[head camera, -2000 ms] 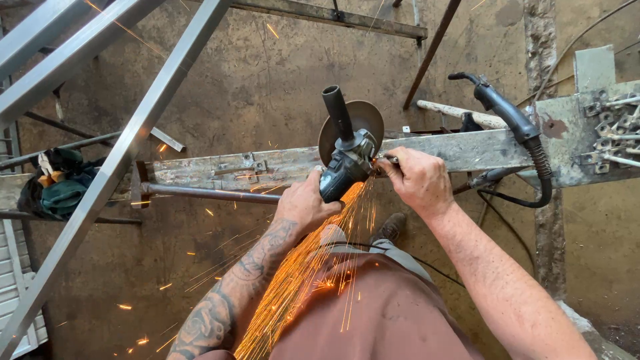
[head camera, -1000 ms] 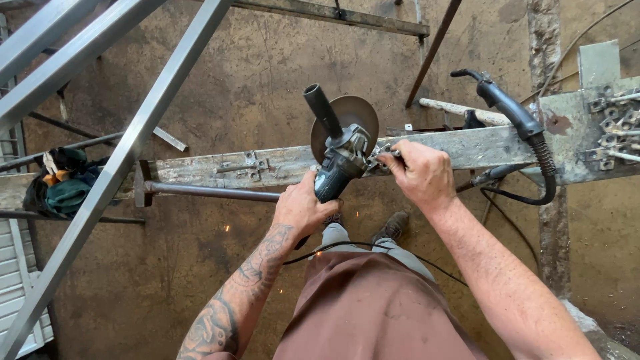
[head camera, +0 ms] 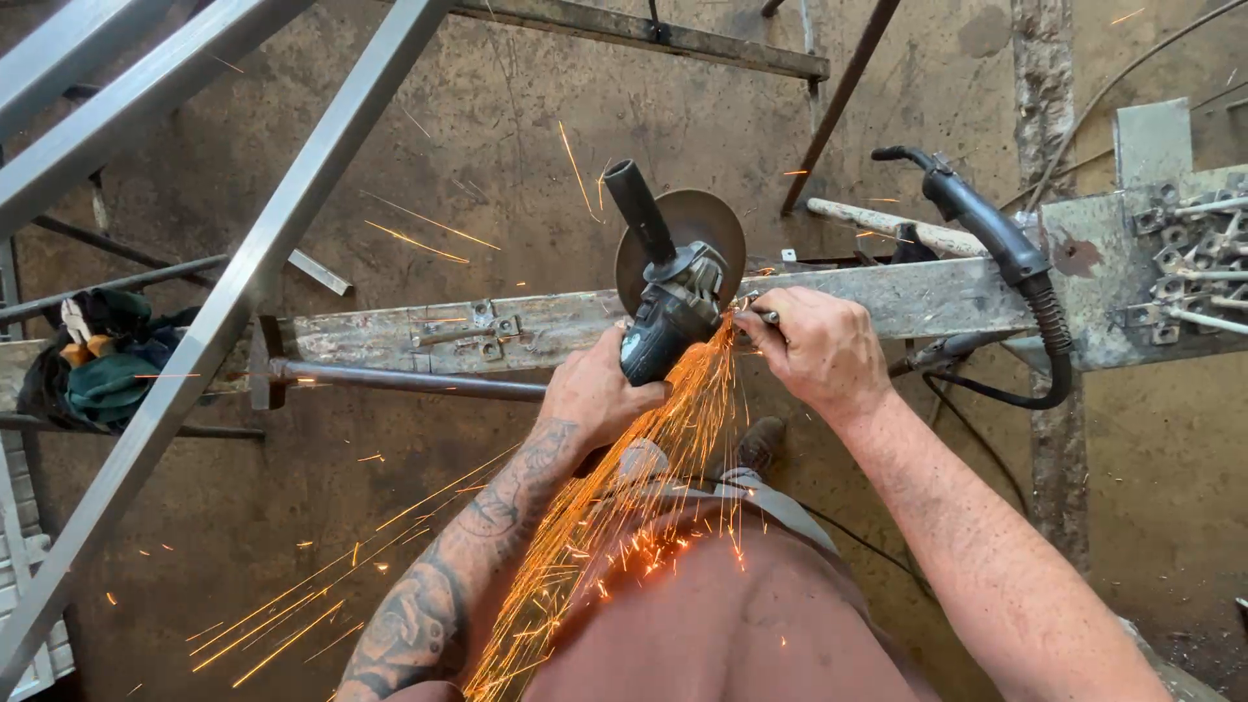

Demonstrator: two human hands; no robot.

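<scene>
My left hand [head camera: 597, 392] is closed around the body of an angle grinder [head camera: 673, 307], whose side handle points up and away from me. The grinder's disc [head camera: 720, 229] meets a small metal piece [head camera: 767, 317] pinched in the fingers of my right hand [head camera: 819, 341]. Orange sparks [head camera: 634, 439] stream from that contact down toward my body. Both hands are over a narrow paint-spattered metal beam [head camera: 916, 297]. The contact edge is partly hidden by the grinder and sparks. Another small metal assembly [head camera: 483, 331] lies on the beam to the left.
A welding torch [head camera: 994, 219] with a curved cable rests across the beam at right, near a pile of small metal parts [head camera: 1185, 263]. Square steel tubes [head camera: 263, 249] cross the left side. A hammer [head camera: 409, 380] leans along the beam. Cloth and pliers [head camera: 88, 341] lie farther left.
Sparks flew two seconds ago, had nearly stopped one second ago, and stream again now. Both hands keep their holds near the same place.
</scene>
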